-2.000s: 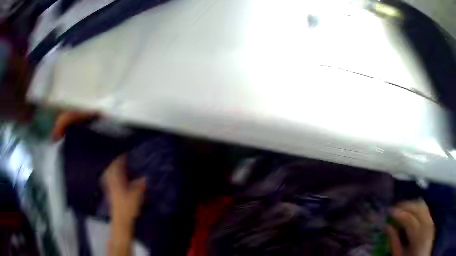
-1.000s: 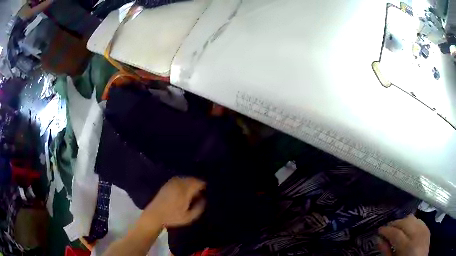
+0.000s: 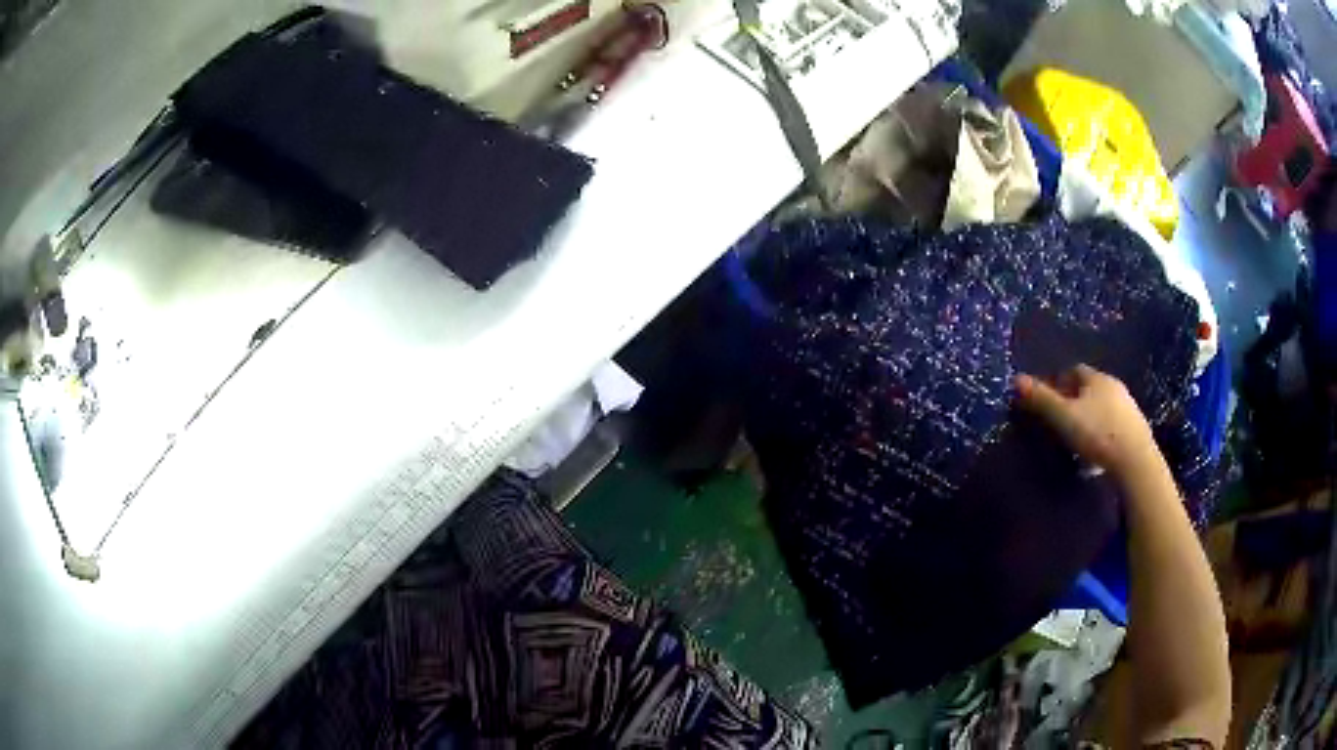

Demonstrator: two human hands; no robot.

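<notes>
A navy tweed panel (image 3: 894, 352) with white flecks lies over a blue container (image 3: 1107, 593) to the right of the table. Plain dark cloth (image 3: 968, 542) lies along its lower right part. My right hand (image 3: 1092, 418) is on top, thumb and fingers closed on the plain dark cloth; the fingertips are partly hidden. Plain dark strips (image 3: 484, 191) lie stacked on the white sewing table (image 3: 484, 366). My left hand is out of the picture.
Red-handled snips (image 3: 623, 52) and a white tray (image 3: 814, 37) are at the table's back. Beige cloth (image 3: 990, 161) and a yellow bundle (image 3: 1092, 132) lie beyond the tweed. Patterned cloth (image 3: 543, 615) covers my lap. The floor (image 3: 675, 542) is green.
The view has swung right, from the table's left side to the container. My left hand has left the picture. My right hand has moved from my lap onto the cloth over the container.
</notes>
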